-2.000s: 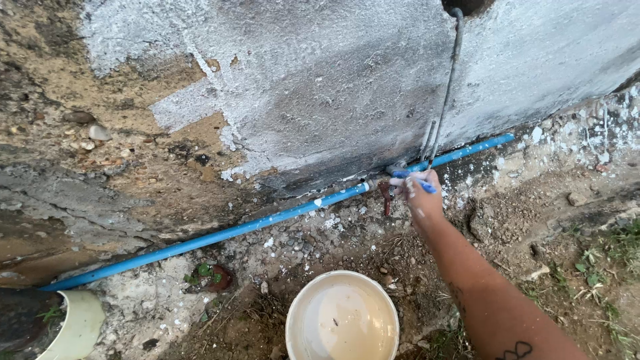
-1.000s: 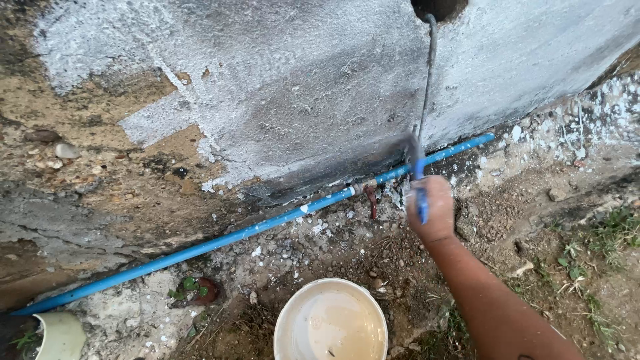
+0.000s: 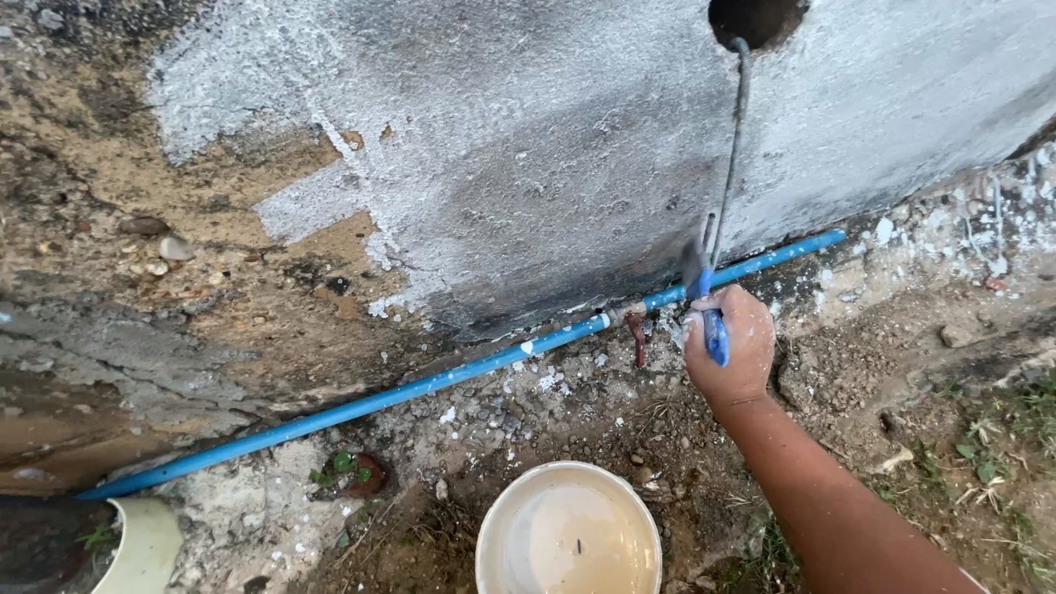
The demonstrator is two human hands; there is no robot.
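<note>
My right hand (image 3: pixel 730 346) grips a paintbrush (image 3: pixel 716 337) by its blue handle, which is spotted with white. The blurred bristles lie against the lower part of the rough wall (image 3: pixel 528 165), which carries a patchy whitish-grey coat. A grey cable (image 3: pixel 733 148) hangs from a round hole in the wall and ends just beside the brush. Behind the brush and hand runs a blue plastic pipe (image 3: pixel 445 378) along the foot of the wall. A round tub (image 3: pixel 487 536) of pale, cloudy liquid stands below and left of my hand. My left hand is out of view.
A valve with a reddish handle (image 3: pixel 637 338) sits on the pipe left of my hand. At the lower left are a cream curved container edge (image 3: pixel 153 544) and a small green plant (image 3: pixel 345 466). Stony soil and grass tufts (image 3: pixel 1031 412) lie at right.
My right hand has kept hold of the brush. The brush was lower, across the pipe, two seconds ago; its bristles now point up at the wall. The view has shifted somewhat.
</note>
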